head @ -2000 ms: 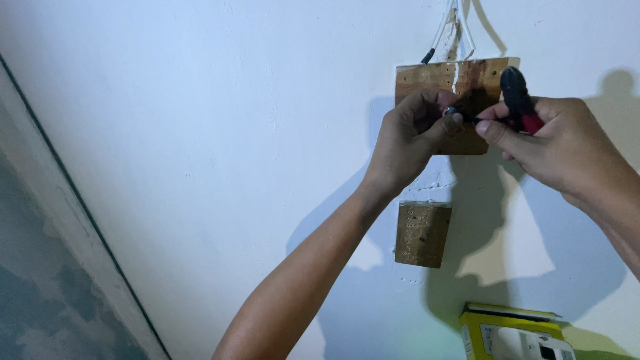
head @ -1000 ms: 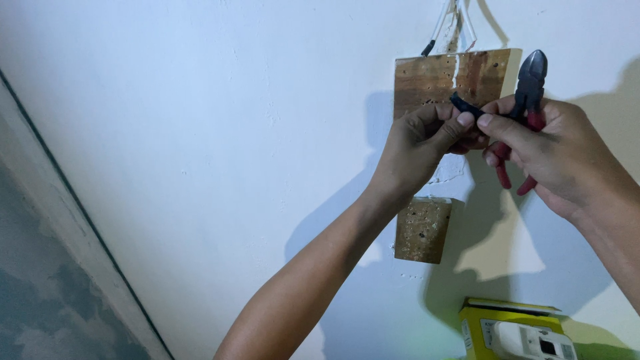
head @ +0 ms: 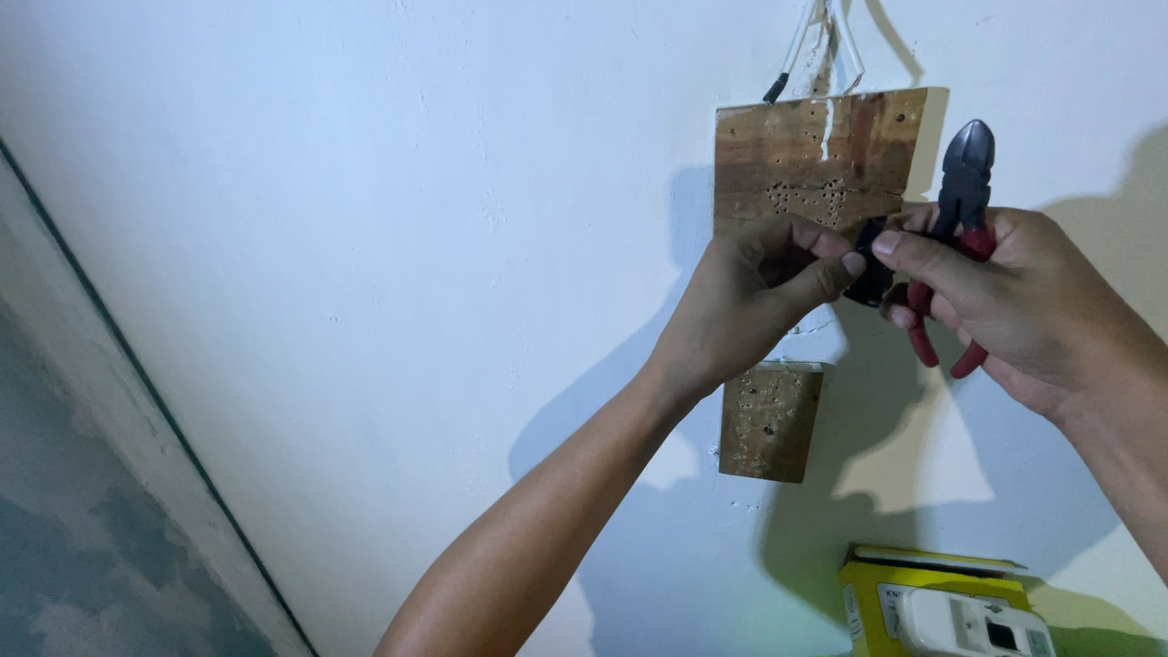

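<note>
In the head view my left hand (head: 762, 301) pinches the left edge of a small black item (head: 871, 265), probably electrical tape; its exact form is partly hidden by fingers. My right hand (head: 1004, 292) grips the same item between thumb and finger. It also holds diagonal cutting pliers (head: 969, 160) with red handles, jaws pointing up and handles hanging below the fingers. Behind both hands a wooden board (head: 785, 151) with many small holes is fixed to the wall. White wires (head: 797, 41) come down to its top edge, one ending in black wrapping (head: 776, 88).
A smaller wooden block (head: 769, 424) sits on the wall below the hands. At the bottom right stands a yellow box (head: 853, 593) with a white electrical device (head: 972, 625) against it. A dark line (head: 173, 415) runs diagonally along the left edge of the white wall.
The pliers have swung more upright in my right hand, their red handles now showing below it. The black item has turned and shows more of its broad side between my hands.
</note>
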